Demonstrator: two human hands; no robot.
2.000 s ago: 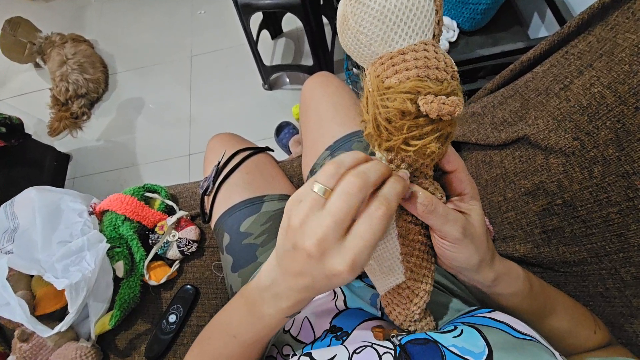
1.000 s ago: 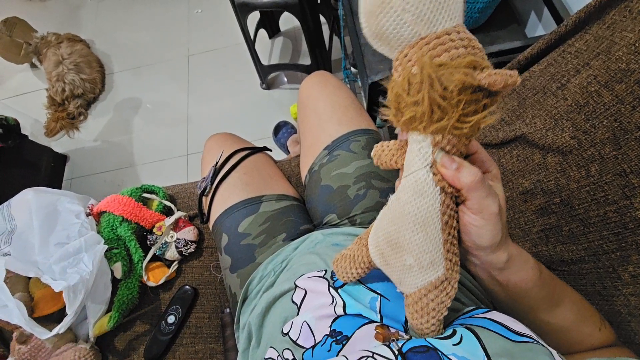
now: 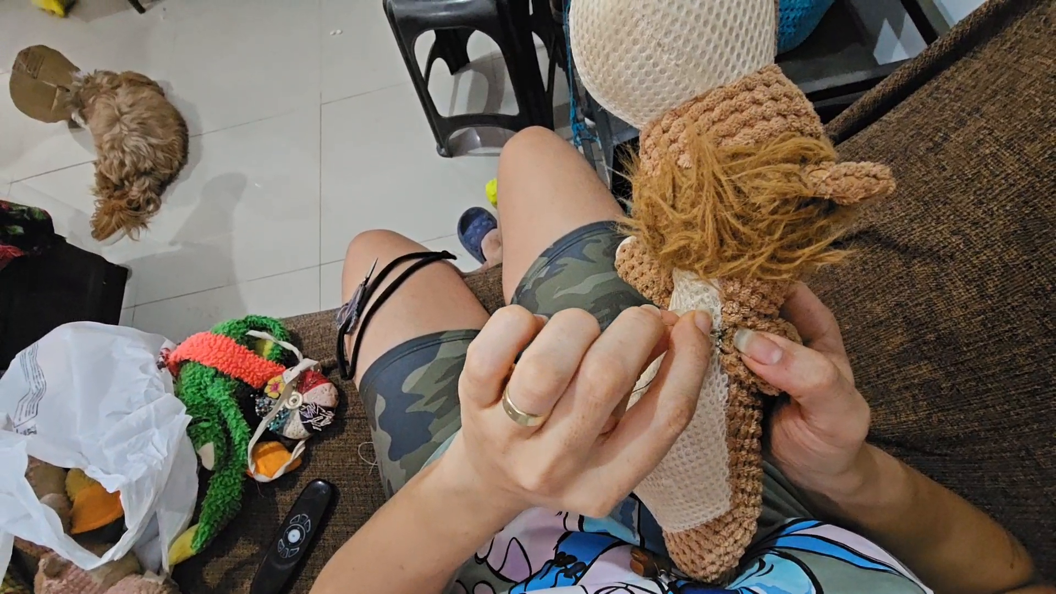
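Note:
A crocheted stuffed animal (image 3: 742,454) in brown and cream yarn, with a shaggy brown mane (image 3: 734,206) and a large cream muzzle (image 3: 676,49), lies upright along my lap. My right hand (image 3: 813,371) grips its body just below the mane, the thumb on the seam between the cream belly and the brown side. Close by, my left hand (image 3: 569,396), with a ring on one finger, has its thumb and fingertips pinched together over the upper belly. Whatever is between those fingertips is too small to tell.
Thread snips (image 3: 359,297) on a black cord rest on my left thigh. On the brown sofa are a black remote control (image 3: 293,536), a white plastic bag (image 3: 99,412) with plush toys, a green crocheted piece (image 3: 219,429) and a pincushion (image 3: 309,404). A dog (image 3: 136,140) lies near a black stool (image 3: 470,74).
My left hand, out of view one second ago, is back at the upper belly of the stuffed animal. The toy has turned so that its brown side shows more; my right hand still holds it.

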